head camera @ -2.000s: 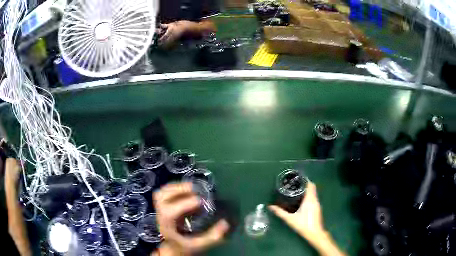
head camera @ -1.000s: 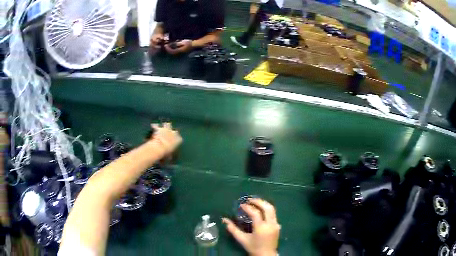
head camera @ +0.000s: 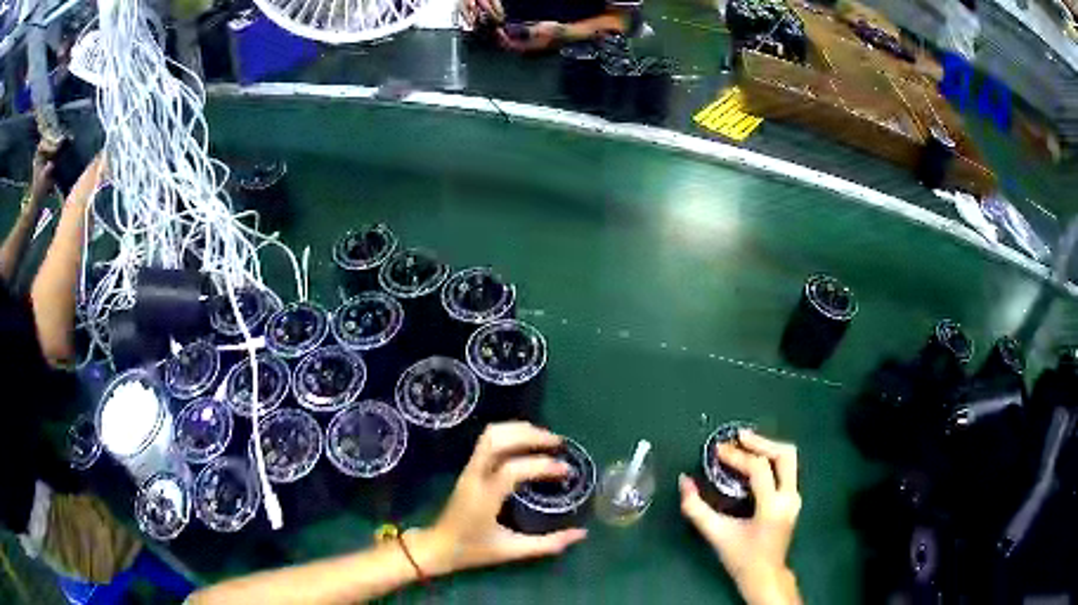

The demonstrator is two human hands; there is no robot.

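Note:
My left hand (head camera: 502,496) is around a black cylindrical unit (head camera: 556,479) that stands upright, thumb at its near side and fingers over its top. My right hand (head camera: 757,502) holds another upright unit (head camera: 727,461), with fingers over its top panel and the thumb at its left side. A small clear solvent bottle (head camera: 624,492) with a pale upright stem stands between the two held units. Many units (head camera: 437,392) stand upright in a cluster left of my left hand. No lit ring is clear on the held units.
White USB leads (head camera: 166,154) hang at left, one plug (head camera: 274,508) over the cluster. A lone unit (head camera: 822,319) stands right of centre. Waiting units (head camera: 981,473) lie at right. Another person's arm (head camera: 65,272) is at left; a person's hands (head camera: 532,36), cartons (head camera: 828,89) and a fan (head camera: 343,14) are beyond.
My left hand has come back from the far side of the cluster to a unit beside the bottle. My right hand stays on its unit. The camera view has shifted, showing more of the cluster.

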